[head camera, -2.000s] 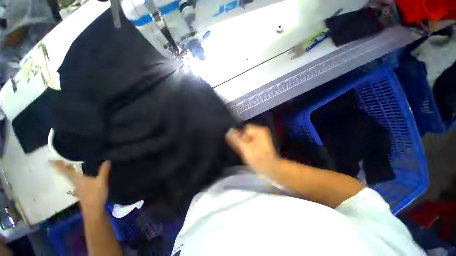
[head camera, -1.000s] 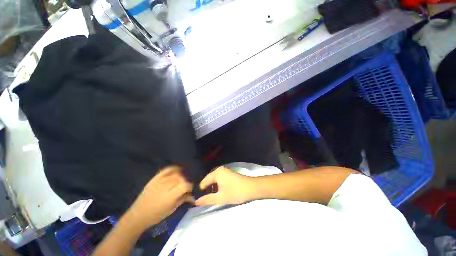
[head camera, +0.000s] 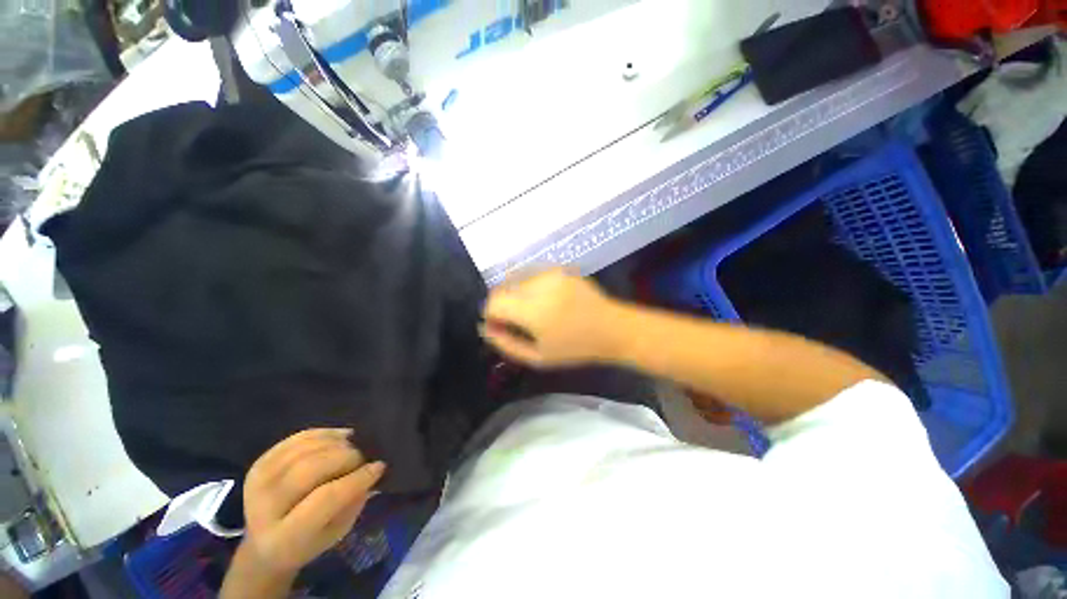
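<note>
A large black garment (head camera: 257, 269) lies spread on the table left of the needle, its right edge under the lit presser foot (head camera: 404, 158) of the white sewing machine (head camera: 503, 29). A white fabric piece (head camera: 197, 508) sticks out at its lower left, by my left hand. My left hand (head camera: 307, 491) lies on the garment's lower edge with bent fingers; whether it grips cloth is unclear. My right hand (head camera: 550, 318), slightly blurred, is at the garment's right edge by the table front, fingers curled; its fingertips' hold on the cloth is unclear.
Snips and a blue pen (head camera: 708, 105) lie right of the needle beside a black pouch (head camera: 810, 53). A ruler strip (head camera: 702, 164) runs along the front edge. A blue basket (head camera: 977, 386) with dark pieces stands right of my lap. Red material (head camera: 995, 18) is at the far right.
My hands were together at the garment's lower edge one second ago. My right hand has moved up and right along the edge, my left hand down and left. The garment stays spread.
</note>
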